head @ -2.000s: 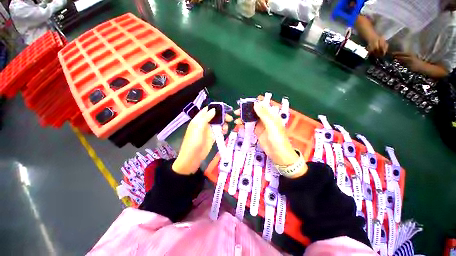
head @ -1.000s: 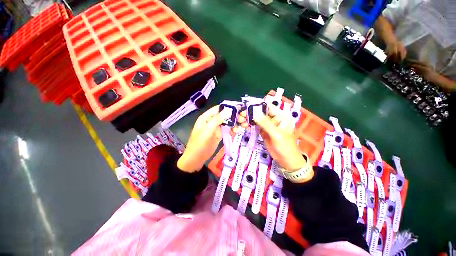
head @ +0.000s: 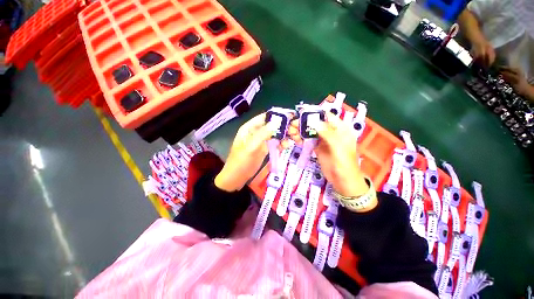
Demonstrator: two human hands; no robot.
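Observation:
My left hand holds a smartwatch upright, its square dark screen lit with white. My right hand holds a second smartwatch beside it, its screen also lit with white. The thumbs lie at the screens' edges, and the pale lilac straps hang down over the work. Below the hands, an orange-red work tray is partly covered by rows of lilac watches lying face down. Another lilac-strapped watch lies alone left of my hands, against the black base.
An orange-red tray at upper left holds several black squares in pockets, on a black base. Stacked orange-red trays stand far left. A bundle of lilac watches lies low left. Another person's hand is at upper right, by black parts.
Both screens have gone from black to lit with white. Both hands still hold the watches side by side. The camera view has shifted, so the trays appear higher and further right.

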